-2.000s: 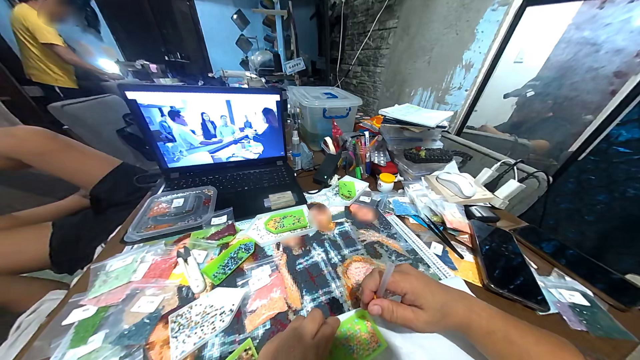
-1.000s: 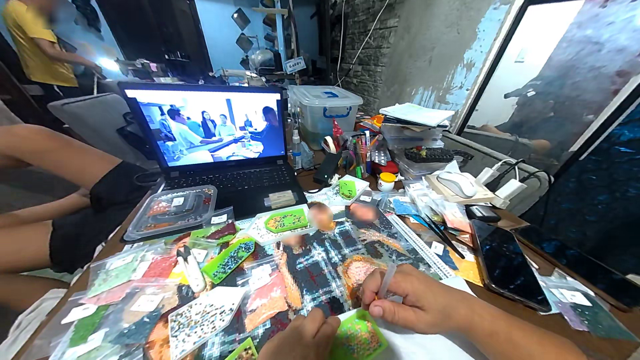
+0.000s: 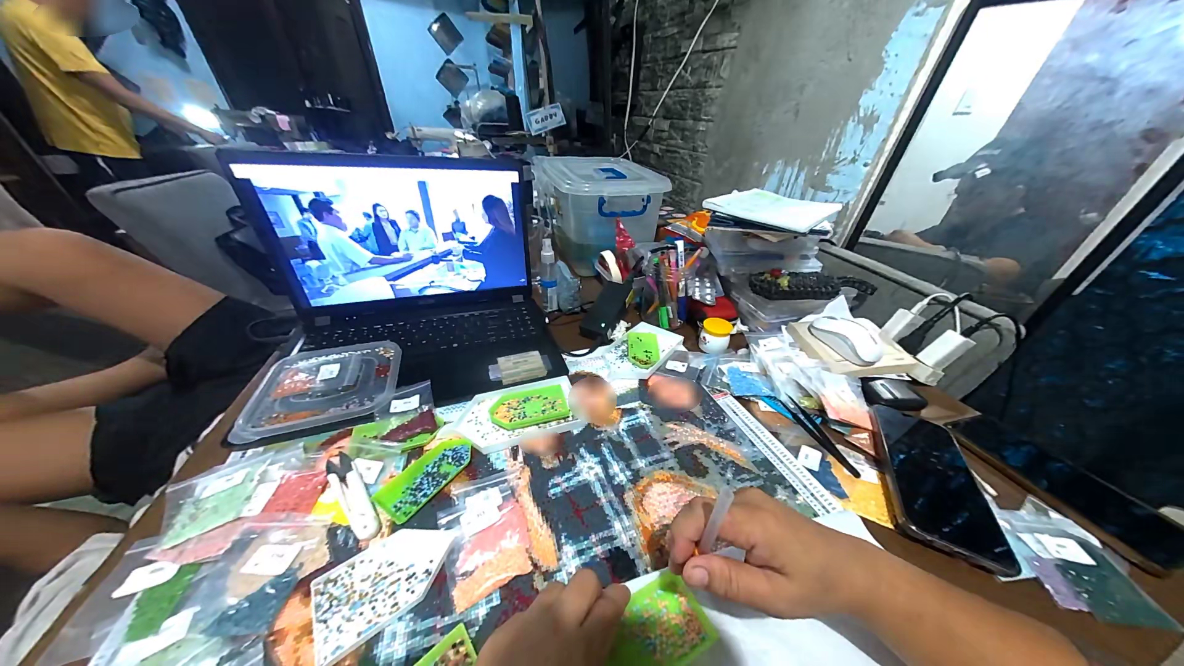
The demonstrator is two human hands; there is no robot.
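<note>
My right hand (image 3: pixel 754 555) holds a translucent pen-like applicator (image 3: pixel 717 520) upright between thumb and fingers, its tip low over the diamond-painting canvas (image 3: pixel 601 490). My left hand (image 3: pixel 564 620) rests at the bottom centre, fingers curled at the edge of a green tray (image 3: pixel 661 624) of mixed coloured beads; whether it grips the tray is hidden. White backing paper (image 3: pixel 786 638) lies beneath the right hand. Left of my hands are a white tray of beads (image 3: pixel 379 587), a green tray of dark beads (image 3: pixel 424 481) and a bag of orange beads (image 3: pixel 490 541).
A laptop (image 3: pixel 398 240) stands behind the canvas, beside a lidded plastic container (image 3: pixel 319 388). Bead bags (image 3: pixel 213 509) cover the left side. Tweezers (image 3: pixel 819 435), a smartphone (image 3: pixel 939 490) and a mouse (image 3: pixel 846 339) are at right. One person sits at left; another in yellow (image 3: pixel 69 83) stands behind.
The person in yellow has shifted an arm at the back left. My hands stay nearly in place, with the applicator still in my right hand.
</note>
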